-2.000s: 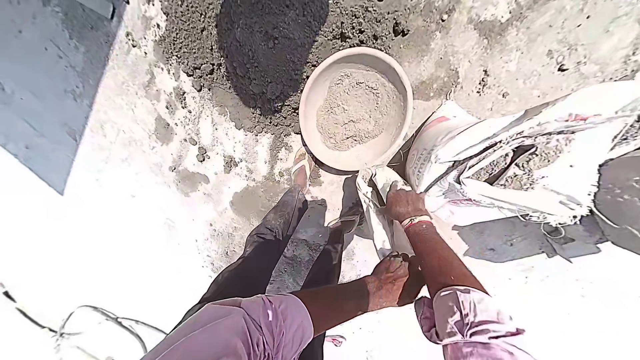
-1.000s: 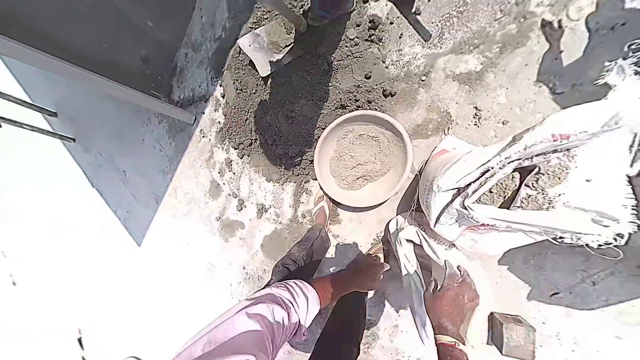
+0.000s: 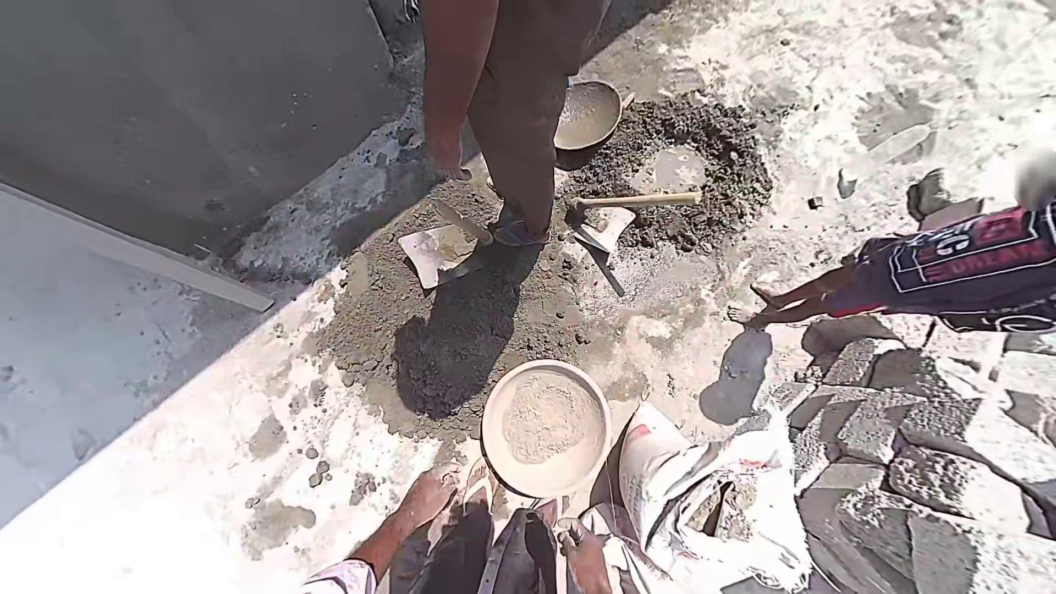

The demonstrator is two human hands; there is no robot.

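A round, shallow basin holding pale grey powder sits on the ground before my feet. My left hand hangs just left of the basin, over the pale ground; nothing shows in it, and its fingers are too blurred to read. My right hand is below the basin at the bottom edge, its fingers curled at a white woven sack beside my leg. Whether it grips the cloth I cannot tell. An opened white sack with grey powder lies to the right of the basin.
A co-worker's legs stand beyond a dark mortar heap, near two hoes with metal blades. A second pan lies farther back. Another person is at the right, above stacked grey blocks. A grey board edges the left.
My left hand has moved from beside the sack to the left of the basin. The view has shifted to take in more ground ahead, with the co-workers.
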